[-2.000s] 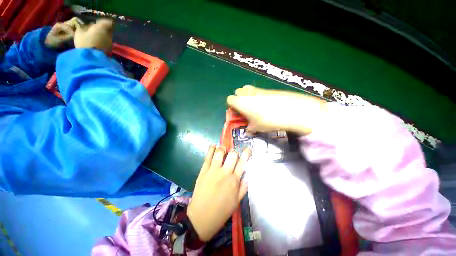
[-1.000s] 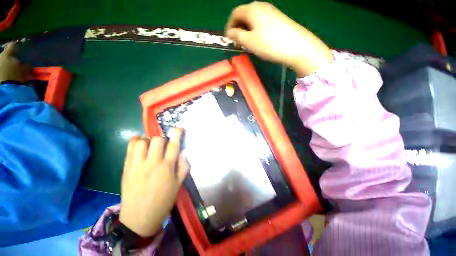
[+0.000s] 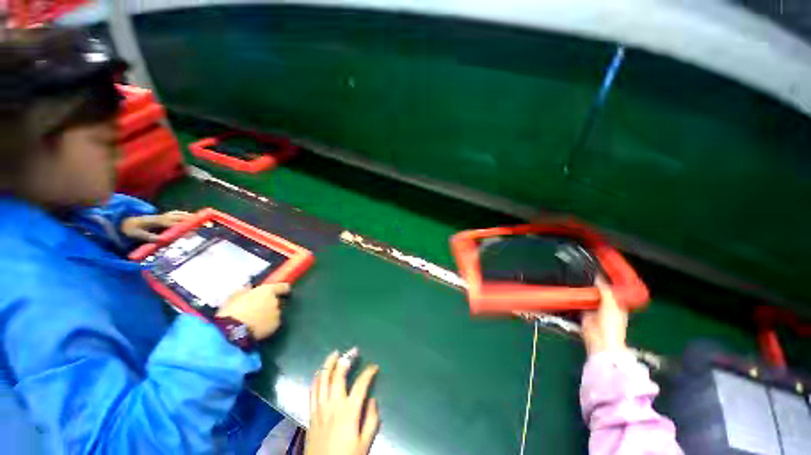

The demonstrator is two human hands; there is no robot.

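A red-orange frame (image 3: 498, 299) with a dark tablet (image 3: 525, 259) inside is raised at the right, over the worn bench edge and the green belt. My right hand (image 3: 606, 322) grips its near right corner. The frame and hand are slightly blurred. My left hand (image 3: 341, 411) is low in the middle over the green bench, fingers spread, cut off by the bottom edge. A tiny pale thing (image 3: 350, 355) shows at its fingertips; I cannot tell whether the hand holds it.
A coworker in a blue smock (image 3: 116, 338) at the left holds another framed tablet (image 3: 213, 267). Another red frame (image 3: 233, 160) lies on the green belt (image 3: 356, 200). Red frames are stacked (image 3: 147, 147) behind the coworker. Grey-white parts (image 3: 751, 413) sit at the lower right.
The red frame has left the bench in front of me and is now raised forward and right in my right hand. My left hand has come off the tablet. The view has swung up and left.
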